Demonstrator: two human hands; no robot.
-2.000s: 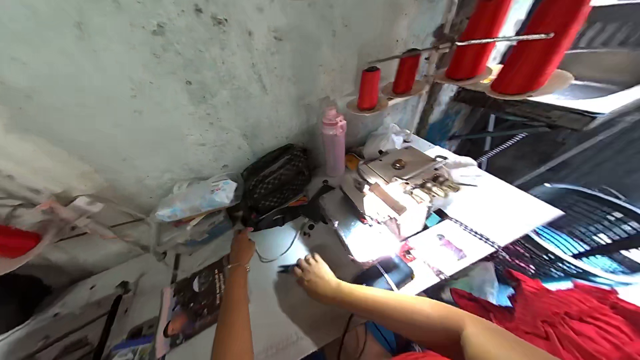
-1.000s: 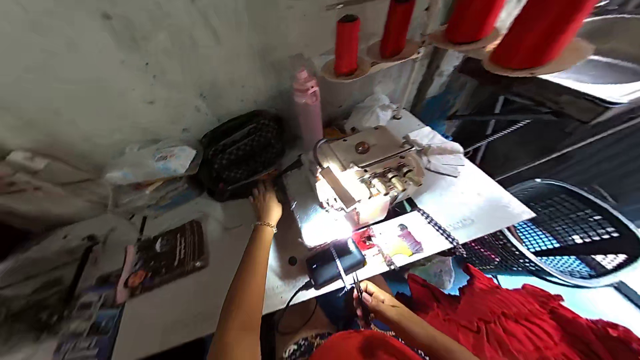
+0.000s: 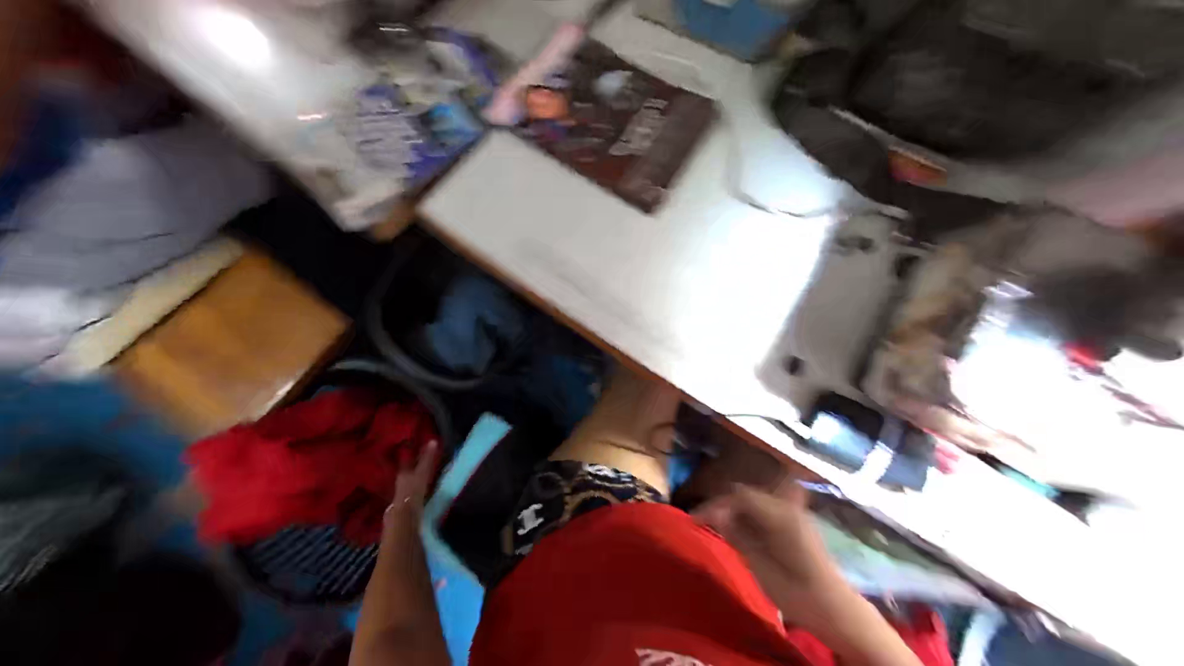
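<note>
The view is blurred. My left hand (image 3: 412,481) is at the right edge of a heap of red cloth (image 3: 310,458) that lies in a dark plastic basket (image 3: 310,560); whether the fingers grip the cloth is not clear. My right hand (image 3: 754,523) is over my lap, just below the table's front edge, its fingers curled; what it holds, if anything, cannot be made out. Up and right of it, on the white table (image 3: 601,250), lies a black box-like object (image 3: 865,439) with a light strap, near the brightly lit sewing machine (image 3: 953,342).
A dark printed packet (image 3: 620,120) lies on the table, with printed items (image 3: 398,120) left of it. A wooden box or stool (image 3: 236,338) stands beyond the basket, beside grey cloth (image 3: 129,208). A dark bag (image 3: 953,83) is at the upper right.
The view has swung far to the left and down. My left hand has left the table beside the machine and is at the red cloth in the basket. My right hand stays low by my lap.
</note>
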